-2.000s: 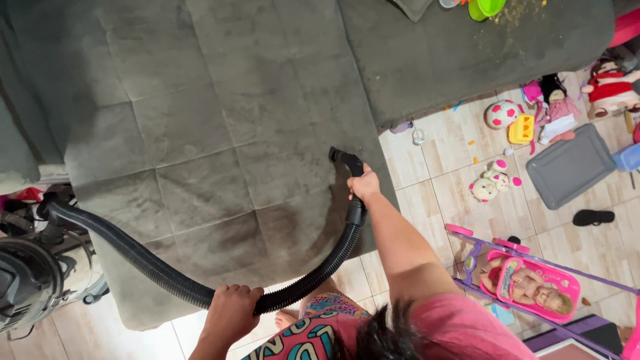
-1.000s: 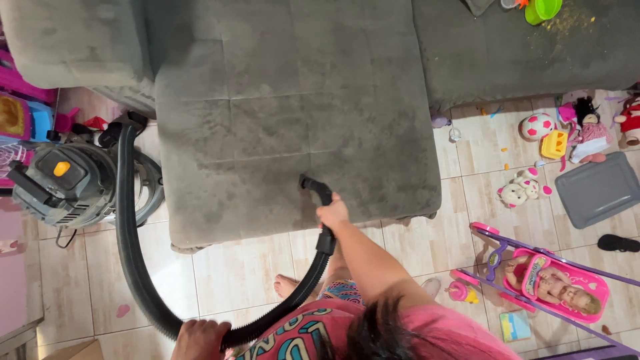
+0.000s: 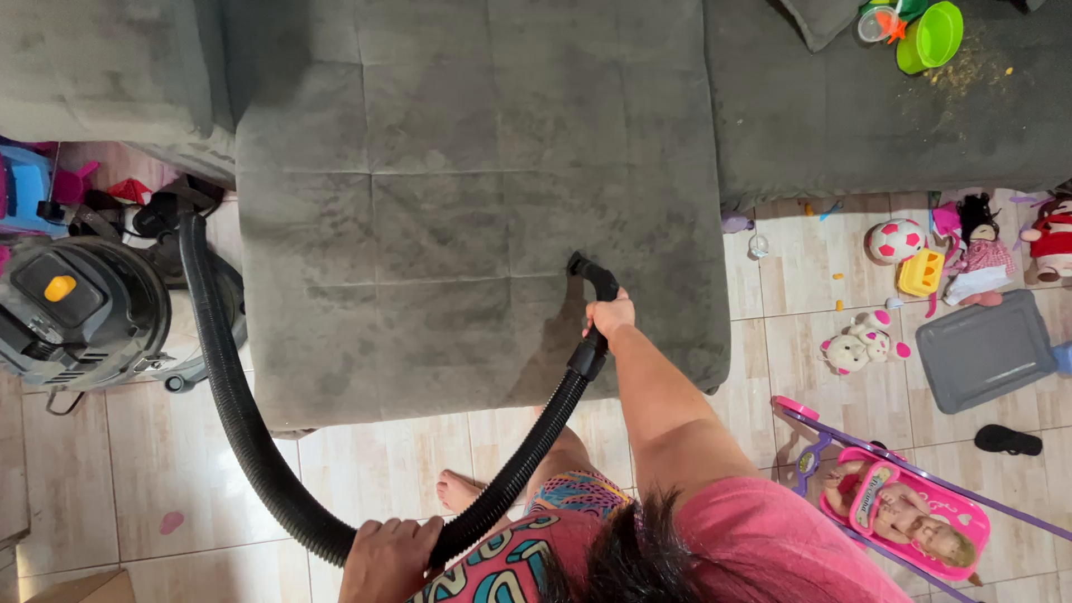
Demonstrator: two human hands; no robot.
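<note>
My right hand (image 3: 610, 313) grips the black plastic handle of a vacuum hose, whose curved end (image 3: 593, 273) is on or just above the seat of a grey fabric sofa (image 3: 435, 218). My left hand (image 3: 389, 559) is closed around the ribbed black hose (image 3: 243, 427) near the bottom of the view. From there the hose curves up to the left, towards a grey and black canister vacuum cleaner (image 3: 84, 310) on the floor beside the sofa. The hose's far connection is partly hidden among dark things.
Yellowish crumbs (image 3: 955, 79) lie by a green toy bucket (image 3: 930, 38) on the sofa's right section. On the tiled floor are a toy ball (image 3: 896, 240), a plush toy (image 3: 864, 343), a grey plastic lid (image 3: 984, 350), a black flip-flop (image 3: 1007, 440) and a doll stroller (image 3: 963, 536) holding a doll.
The view has shifted left since two seconds ago, bringing the vacuum cleaner into fuller sight. The hose end has moved away from the seat's right edge. Both hands keep their hold.
</note>
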